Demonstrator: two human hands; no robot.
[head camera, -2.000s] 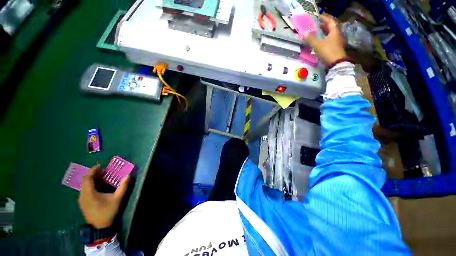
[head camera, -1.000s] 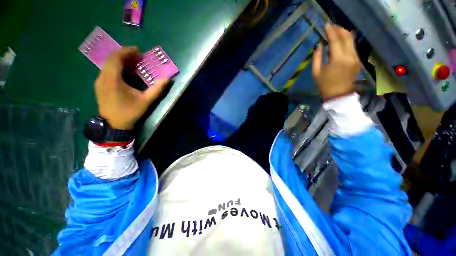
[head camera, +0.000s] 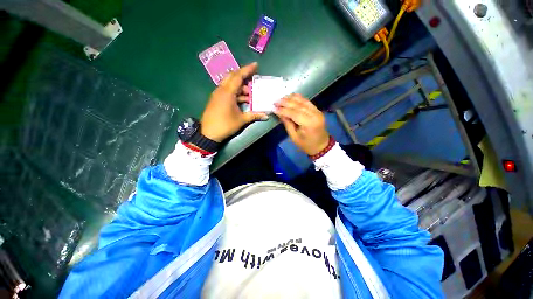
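Note:
A pink pad (head camera: 266, 93) looks washed out and almost white in the glare above the green top. My left hand (head camera: 229, 106) holds it from its left side, fingers behind the upper left edge and thumb at the lower edge. My right hand (head camera: 304, 121) touches its lower right edge with the fingertips; whether it grips it or a pin there cannot be told. A second pink pad (head camera: 218, 61) with small silvery pins lies on the green top just beyond my left hand. A small purple and orange packet (head camera: 262, 34) lies to its right.
The green top's front edge (head camera: 327, 83) runs diagonally below the hands. Clear blister trays (head camera: 93, 128) lie at the left. A metal bracket (head camera: 104, 38) stands at the top left. A grey pendant (head camera: 363, 16) with orange cable is at the top. The white machine edge (head camera: 467, 70) is at the right.
My right hand has moved left from the machine side to the pad at my left hand. The pad now looks raised and turned. The view has shifted, bringing the trays and bracket in.

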